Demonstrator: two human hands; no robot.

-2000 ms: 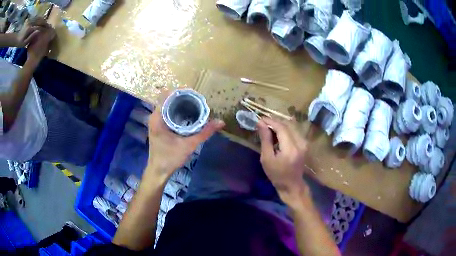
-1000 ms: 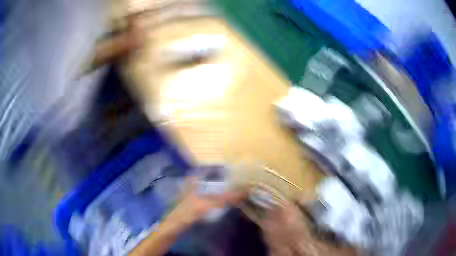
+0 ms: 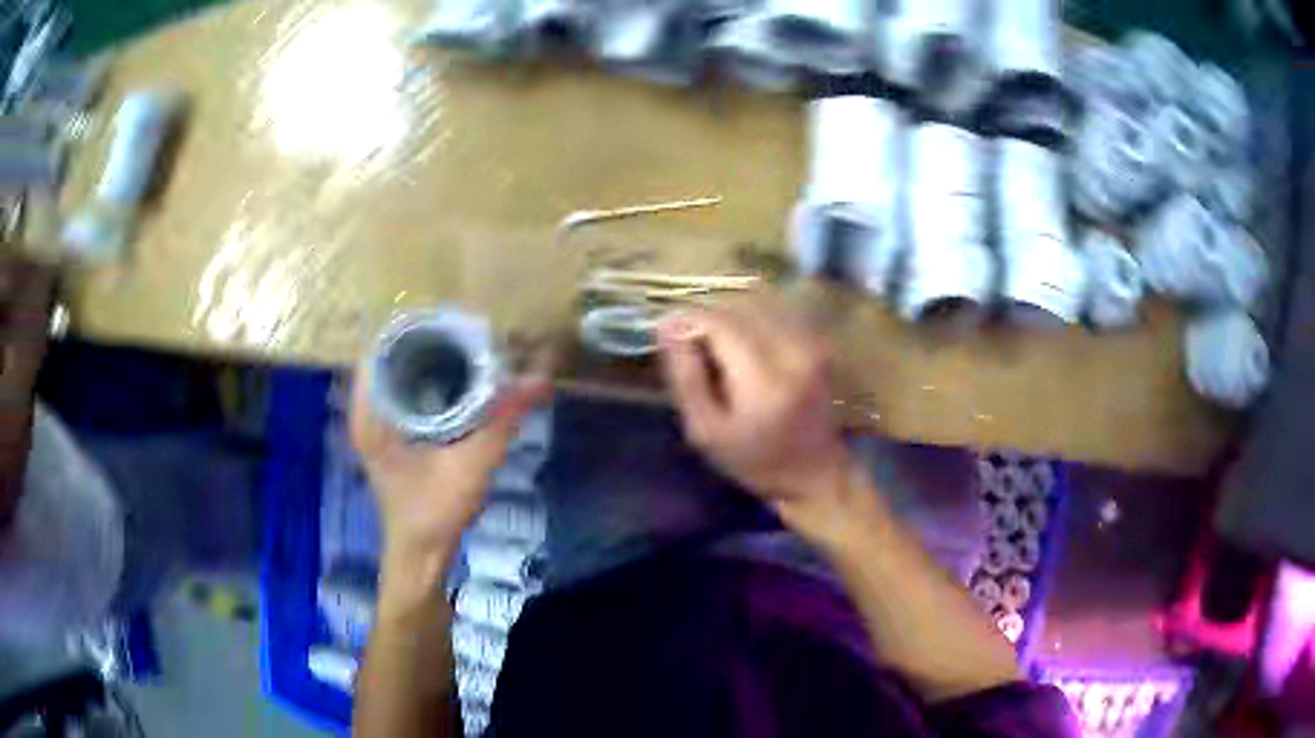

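Note:
My left hand grips a light grey hollow sleeve from below, its wide round mouth facing up. My right hand is at the small clear glue cup, thumb and fingers curled with the tips at its right rim. Blur hides whether a swab is between them. Thin pale swabs lie across or just behind the cup, and another swab lies farther back on the brown table.
More sleeves stand behind and right. Ribbed end pieces are piled at the right end. A white bottle is far left. A blue bin of grey tubes is below left. Small rings sit below right. A person's white sleeve shows left.
The view swung away with heavy blur and has come back, turned and shifted. The left hand still holds the sleeve, and the right hand is still by the cup.

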